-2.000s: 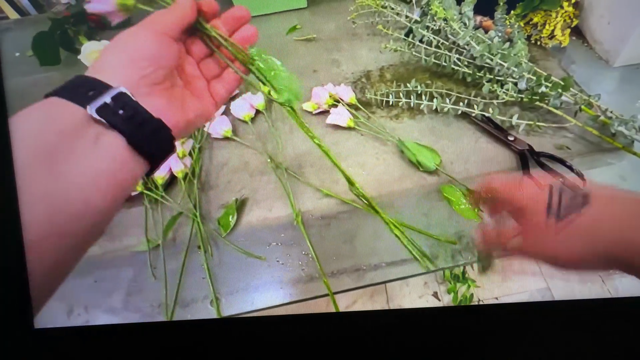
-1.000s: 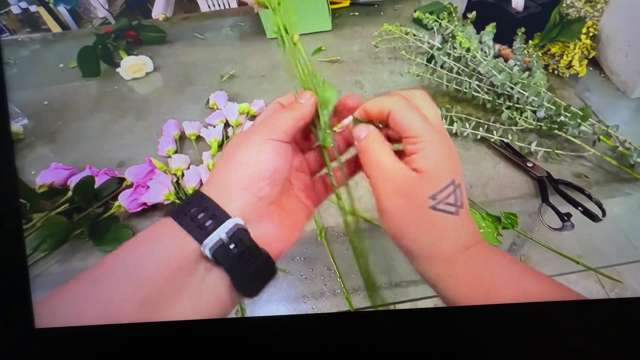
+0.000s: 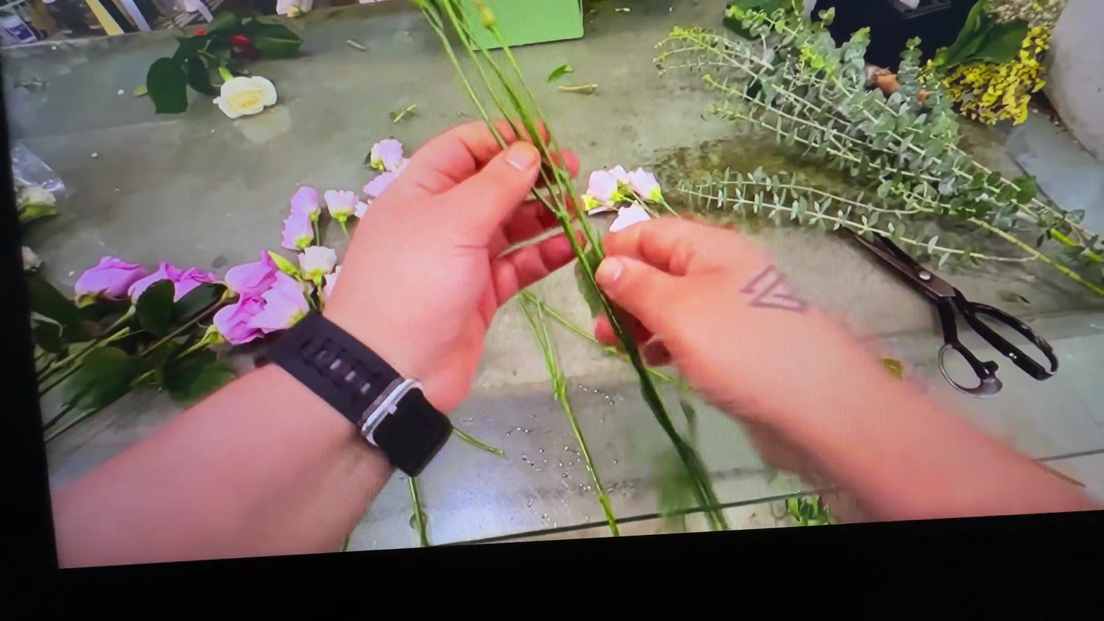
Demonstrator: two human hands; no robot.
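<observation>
My left hand (image 3: 466, 224), with a black-strapped watch on its wrist, pinches a bundle of green flower stems (image 3: 651, 388) between thumb and fingers near the middle of the view. My right hand (image 3: 673, 285) grips the same stems just below, thumb on top. The tops of the stems run out of the upper edge, so their blooms are hidden. Behind my right fingertips lie pale pink lisianthus blooms (image 3: 611, 185). More pink-white blooms (image 3: 341, 204) lie left of my left hand, partly covered by it. A loose cut stem (image 3: 565, 405) lies on the table under the bundle.
Black-handled scissors (image 3: 949, 297) lie at right, beside eucalyptus branches (image 3: 819, 129). Yellow flowers (image 3: 1000, 82) are at the back right. A white rose (image 3: 246, 97), a green box (image 3: 526, 19) and purple-pink flowers (image 3: 259, 297) also lie on the grey table (image 3: 345, 95).
My right hand, away from the bundle two seconds ago, came to the stems and has moved down along them since one second ago. My left hand still holds the stems.
</observation>
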